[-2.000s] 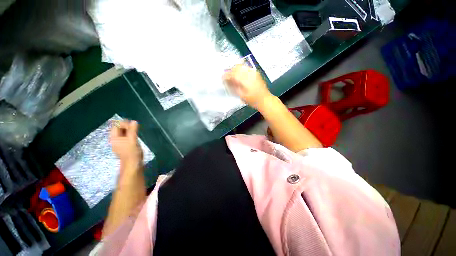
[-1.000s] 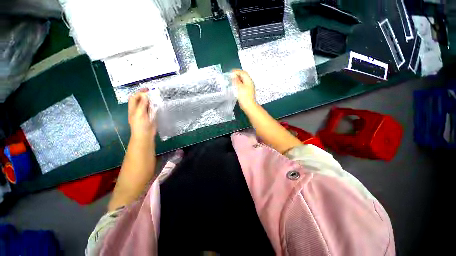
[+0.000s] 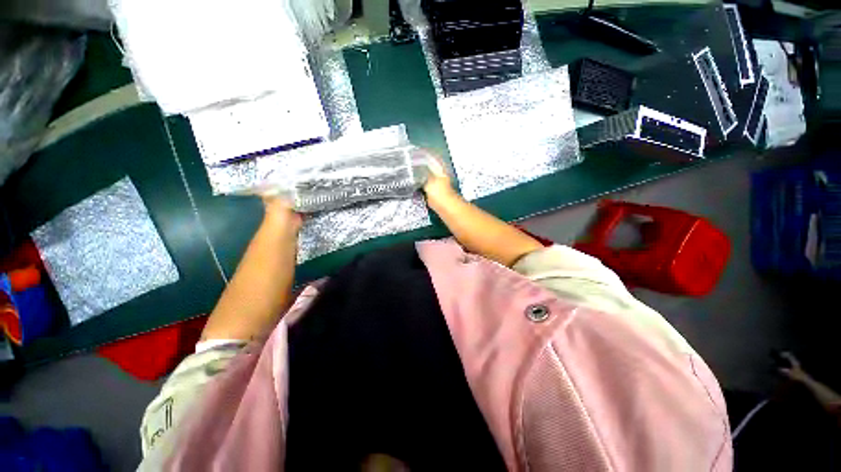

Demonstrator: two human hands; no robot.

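A finned enclosure [image 3: 355,178], covered by a thin translucent foam sheet [image 3: 369,145], sits at the bench's front edge over a bubble wrap sheet [image 3: 364,229]. My left hand [image 3: 284,205] holds the left end of the covered enclosure, its fingers partly hidden by the foam. My right hand [image 3: 435,178] holds the right end, its fingertips also under or behind the foam.
White foam sheets [image 3: 221,55] are piled behind left. Bubble wrap pads lie left [image 3: 106,249] and right [image 3: 512,129]. Dark finned panels [image 3: 478,37] and slim frames [image 3: 671,132] stand right. Red stools [image 3: 659,244], blue crates [image 3: 798,221] and a person's arm [image 3: 811,378] are beyond the edge.
The foam sheet, stretched between my hands a second ago, is now folded back around the enclosure's front. Both hands have closed in lower at its ends. A person's arm has appeared at lower right.
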